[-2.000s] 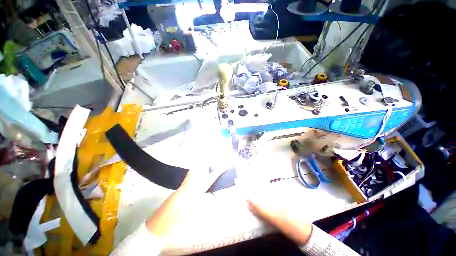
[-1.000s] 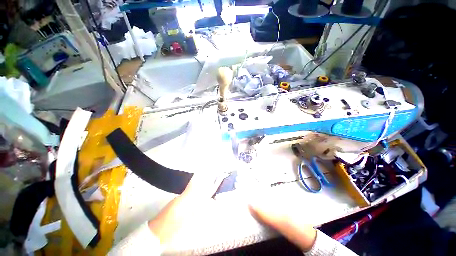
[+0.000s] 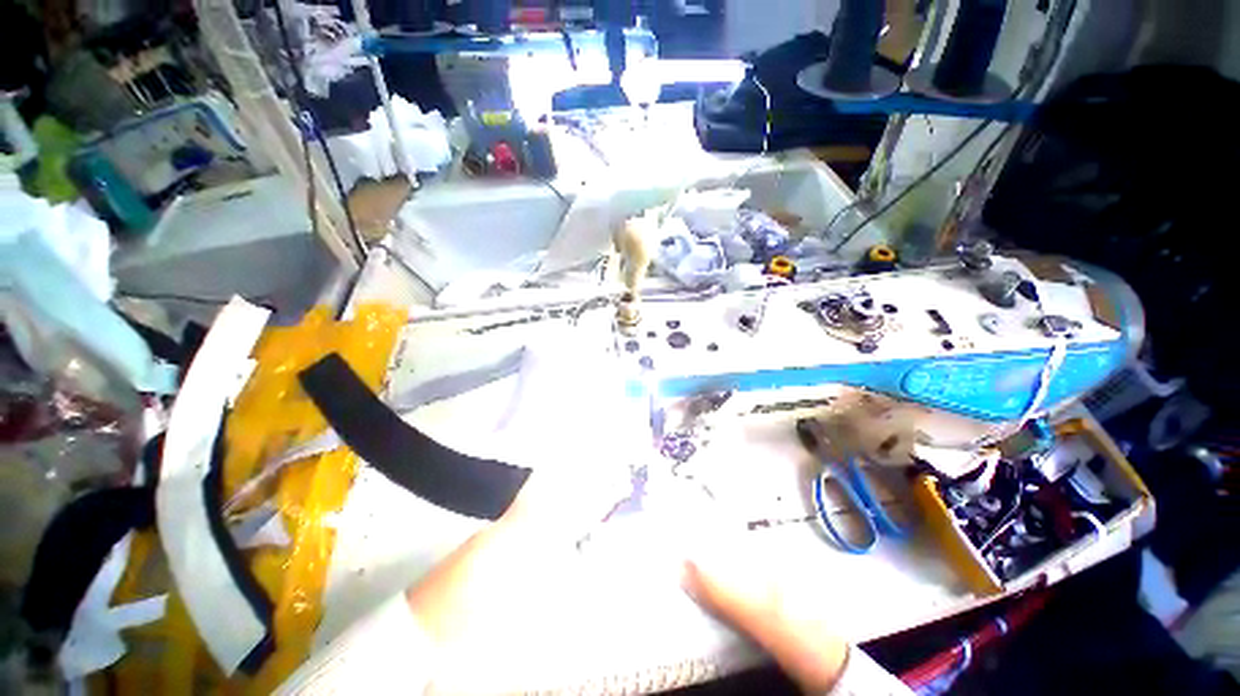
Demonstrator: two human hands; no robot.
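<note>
A black curved fabric piece [image 3: 408, 447] lies on the white machine table [image 3: 356, 571], its right end running under or against my left hand [image 3: 496, 571]. Glare washes out my left fingers, so their hold on the piece cannot be told. My right hand [image 3: 762, 619] rests low on the table, right of my left hand, its fingertips lost in glare. The needle area [image 3: 676, 446] of the sewing machine [image 3: 870, 356] is ahead of both hands, partly hidden by glare.
Blue-handled scissors [image 3: 854, 506] lie right of the needle. A yellow parts box [image 3: 963, 533] stands at the right end. White curved pieces with black edges [image 3: 195, 510] lie on yellow tape [image 3: 310, 479] at left. A tan knob [image 3: 631, 258] stands at the head's left end.
The whole view has shifted slightly downward in the picture. The dark patch between my hands has faded into glare. The hands and the curved piece stay nearly in place.
</note>
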